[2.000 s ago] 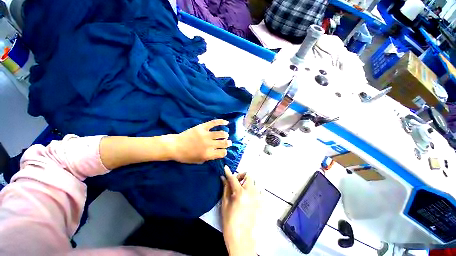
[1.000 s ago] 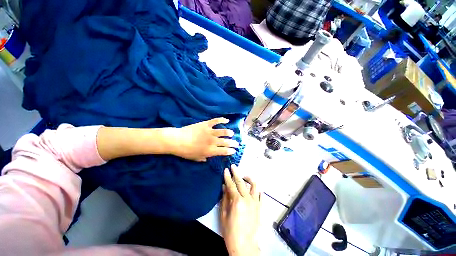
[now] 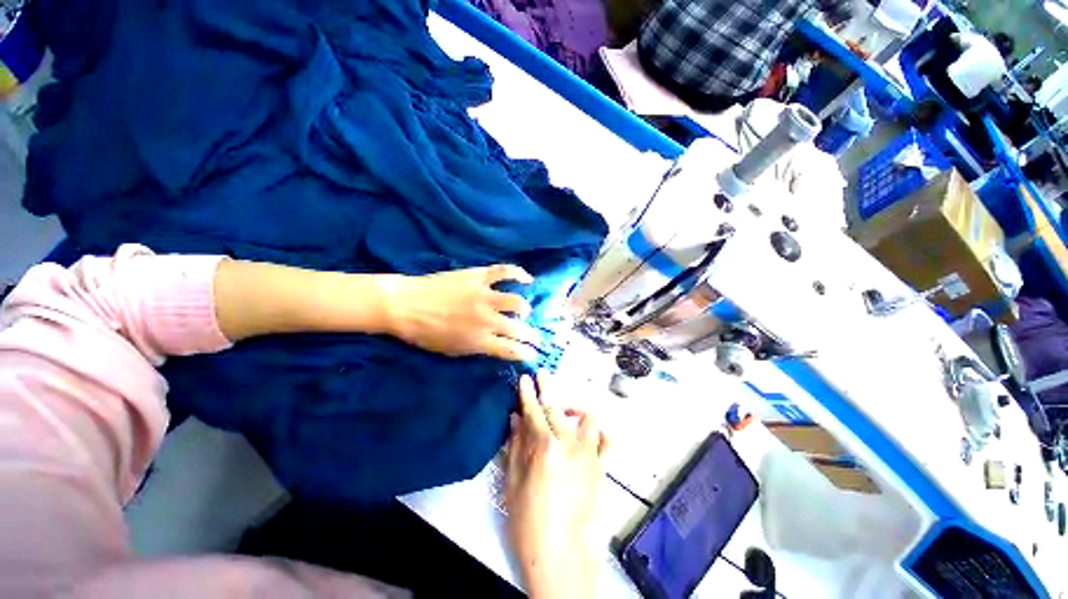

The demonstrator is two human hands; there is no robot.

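Note:
The dark blue garment heap (image 3: 293, 152) covers the left of the white sewing table, its gathered edge bright blue under the lamp at the needle. My left hand (image 3: 463, 314) lies flat on the fabric just left of the presser foot (image 3: 600, 322), fingers spread and pressing on the gathers. My right hand (image 3: 553, 468) rests on the table nearer me, fingers apart, its fingertips touching the near edge of the gathers. Whether they pinch cloth is hidden. The white sewing machine (image 3: 808, 275) runs from the needle to the lower right.
A smartphone (image 3: 689, 515) lies right of my right hand, with a dark cable and a small black item (image 3: 758, 573) by it. A blue table edge (image 3: 562, 80) runs behind. Beyond are a person in a plaid shirt (image 3: 714, 47), a carton (image 3: 937, 240) and a blue crate (image 3: 896, 176).
The view has shifted, so the machine head sits further right and lower. Both hands keep nearly the same place by the needle. The right fingertips stay at the gathered edge.

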